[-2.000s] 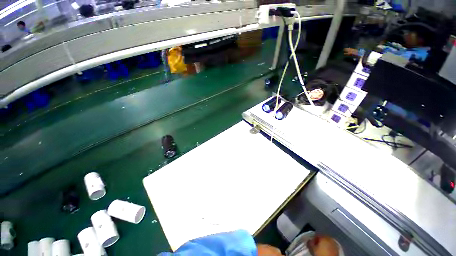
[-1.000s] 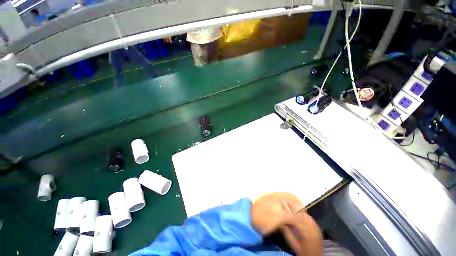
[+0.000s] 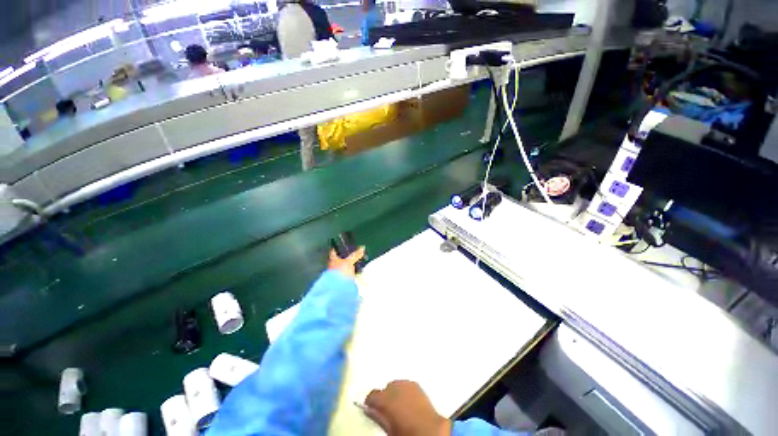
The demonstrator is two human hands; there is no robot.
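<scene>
My left hand (image 3: 348, 259) reaches out over the green bench past the far left edge of the white work board (image 3: 444, 315). Its fingers are on a black camera housing (image 3: 344, 243). My right hand (image 3: 408, 409) is low over the near part of the board, with a thin pale hand tool (image 3: 362, 405) at its fingertips. White camera housings (image 3: 202, 393) lie grouped at the lower left, partly hidden by my left sleeve. Another black housing (image 3: 187, 330) lies beside a white one (image 3: 227, 312).
A white machine table (image 3: 614, 281) with a metal rail borders the board's right side. Two dark housings (image 3: 484, 204) with bluish ends lie at its far end, near hanging white cords. A power strip (image 3: 612, 200) stands behind. A person (image 3: 300, 34) stands beyond the bench.
My left arm has stretched forward from near my right hand to the black housing beyond the board and has taken hold of it. My right hand has moved left over the board. The view has shifted.
</scene>
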